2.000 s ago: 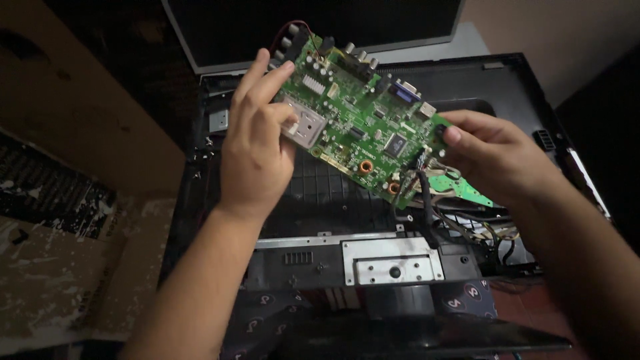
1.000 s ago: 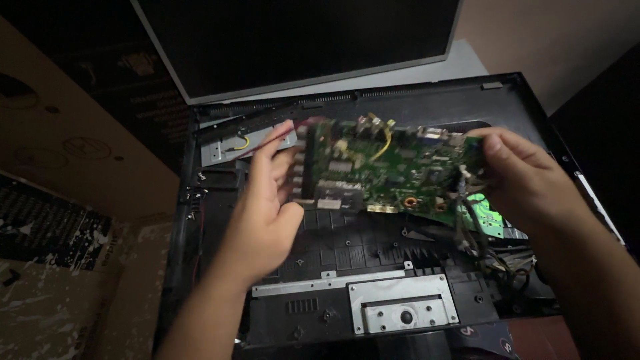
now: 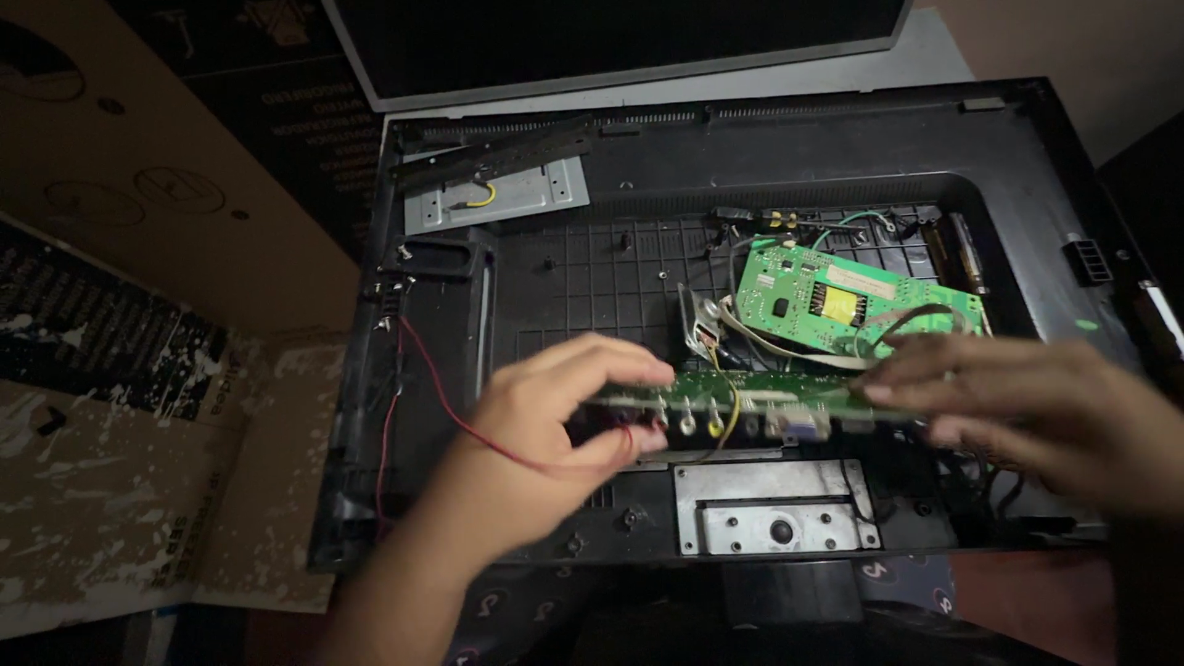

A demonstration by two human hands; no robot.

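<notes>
A green circuit board [image 3: 758,398] with ports along its edge is tilted nearly edge-on over the lower part of a black plastic TV back cover [image 3: 703,139]. My left hand [image 3: 555,425] grips its left end between thumb and fingers, and a thin red wire [image 3: 444,402] runs across that hand. My right hand [image 3: 1017,416], blurred, holds the board's right end. Behind the board lies a lighter green circuit board [image 3: 851,301] with a yellow transformer. A small speaker [image 3: 700,319] with wires stands at its left. A yellow wire [image 3: 737,407] crosses the held board.
A grey metal plate [image 3: 536,194] and a black strip [image 3: 499,153] lie at the cover's upper left. A metal stand bracket [image 3: 777,481] sits at the front edge. Behind stands a flat screen [image 3: 610,46] with a silver frame. Cardboard boxes [image 3: 120,166] are at the left.
The held board has come down toward the front of the cover and turned from face-on to nearly edge-on. The lighter green board, largely hidden before, now shows.
</notes>
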